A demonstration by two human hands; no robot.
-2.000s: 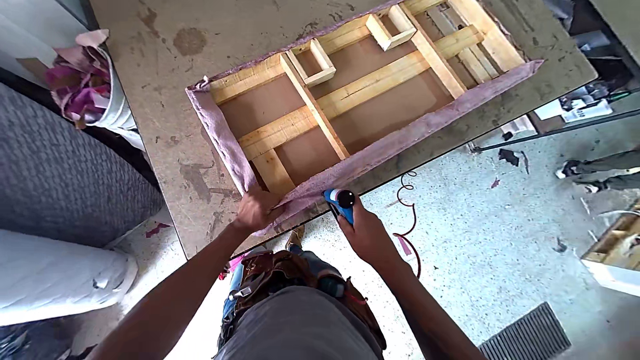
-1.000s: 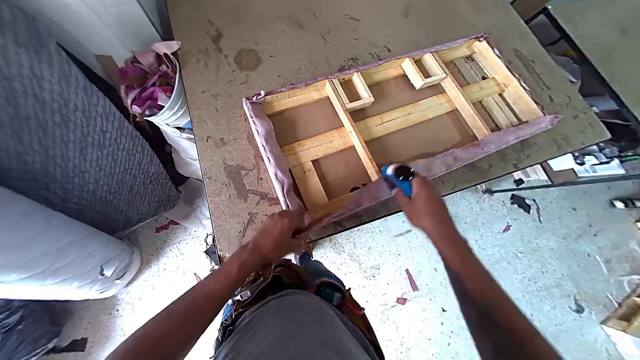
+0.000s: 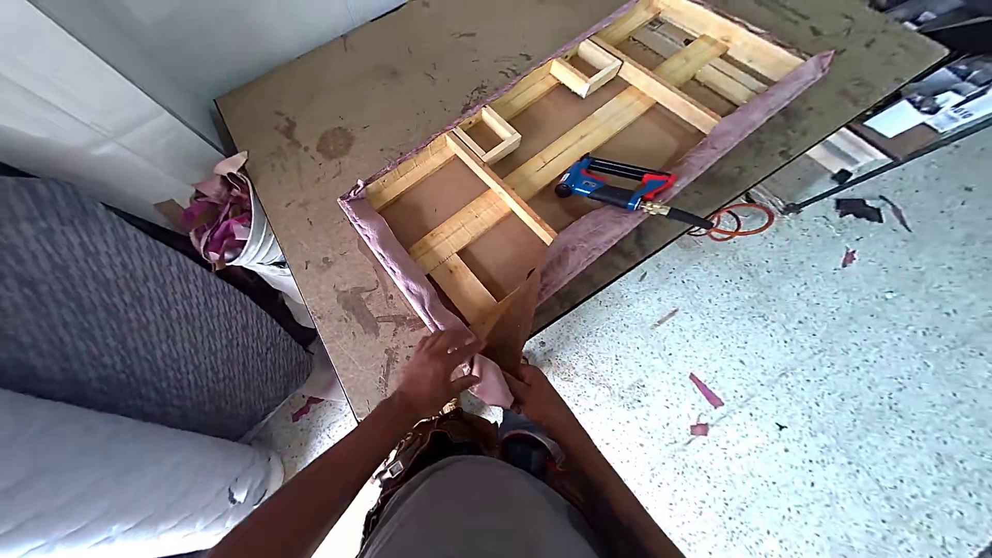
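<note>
A wooden frame (image 3: 570,143) with pink fabric (image 3: 593,236) along its edges lies on the worktable. At its near corner, my left hand (image 3: 436,372) rests on the fabric edge, its fingers partly spread. My right hand (image 3: 535,395) grips the loose fabric flap, whose brown underside (image 3: 511,329) is turned up beside the corner. Its fingertips are partly hidden by the cloth. A blue and red pneumatic staple gun (image 3: 616,186) lies on the frame and its near fabric edge, away from both hands, with an air hose (image 3: 732,223) attached.
The worktable (image 3: 310,198) has its near edge just in front of my body. A bin (image 3: 260,232) of fabric scraps stands at its left, near large rolls of material (image 3: 139,310). Fabric scraps (image 3: 705,390) lie on the speckled floor. Shelving (image 3: 922,116) holds items at the right.
The staple gun was in my right hand and now lies on the frame. My right hand has moved to the near corner and taken hold of the loose fabric.
</note>
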